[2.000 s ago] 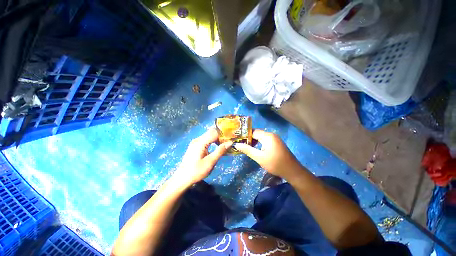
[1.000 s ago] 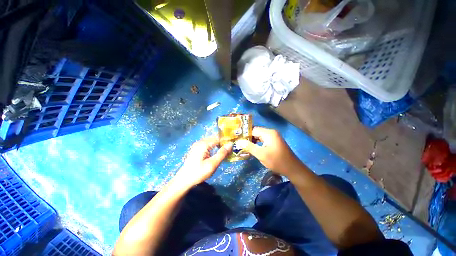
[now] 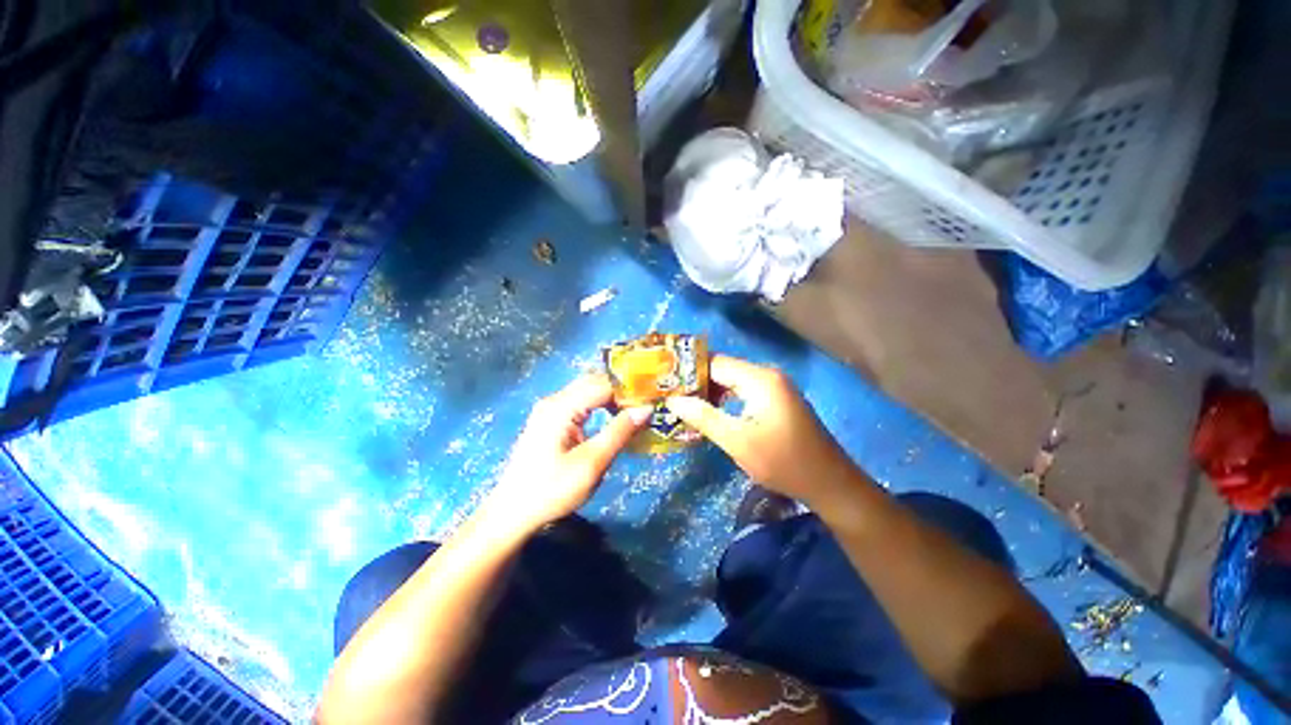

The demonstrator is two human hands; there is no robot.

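A small orange-yellow foil snack packet point(image 3: 657, 373) is held in the middle of the view, above the blue floor and in front of my knees. My left hand point(image 3: 564, 451) grips its left side and lower edge, with the thumb on the front. My right hand point(image 3: 753, 425) grips its right side, with the thumb on the front near the other thumb. The packet is bent across between the thumbs. My fingers behind it are partly hidden. I cannot tell whether it is open.
Blue slatted crates point(image 3: 213, 290) stand at the left, one with dark cloth above it. A white perforated basket point(image 3: 977, 206) with clear bags is at the upper right, beside crumpled white paper point(image 3: 753, 215). A red bag point(image 3: 1237, 451) lies far right. Scraps litter the blue floor point(image 3: 283, 482).
The packet's upper part is tilted or folded slightly differently between my hands. Both hands keep their grip and have barely moved. The surroundings shift slightly left with the camera.
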